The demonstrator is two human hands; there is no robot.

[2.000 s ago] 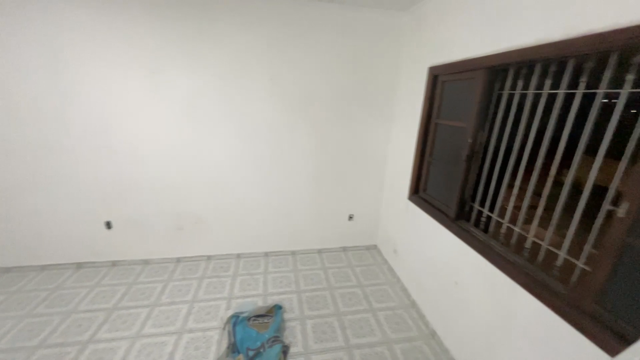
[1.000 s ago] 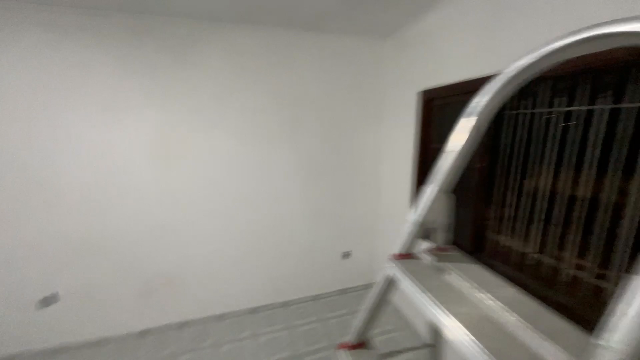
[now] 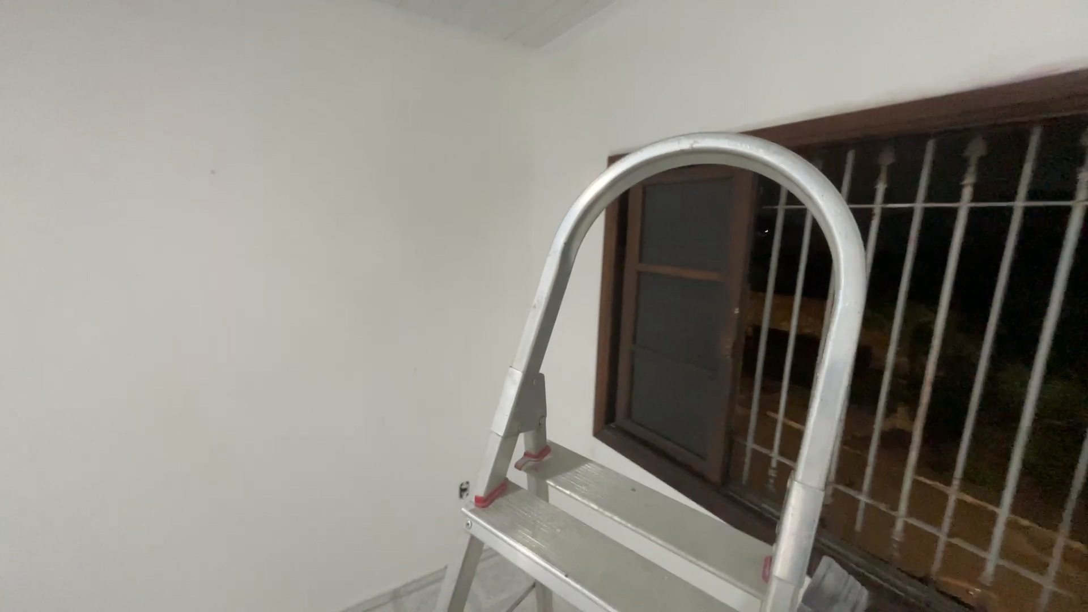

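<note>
Neither my left hand nor my right hand shows in the head view. An aluminium stepladder (image 3: pixel 599 557) stands upright in front of me, right of the middle, its steps marked with red plastic end pieces. Its rounded top rail (image 3: pixel 701 149) arches over the steps, and the lower legs run out of the frame. A crumpled grey thing (image 3: pixel 837 586), too partly seen to name, shows beside the right rail at the bottom edge.
Behind the ladder is a brown wooden-framed window (image 3: pixel 605 340) with white metal bars (image 3: pixel 952 280). A white wall (image 3: pixel 255 297) fills the left, with an electrical outlet (image 3: pixel 463 490) low near the corner. Patterned floor tiles (image 3: pixel 501 578) show at the bottom.
The view has tilted upward. The stepladder, not in the oldest frame, came in at the right and now shows from its top rail to its upper steps. The blue thing on the floor is out of view.
</note>
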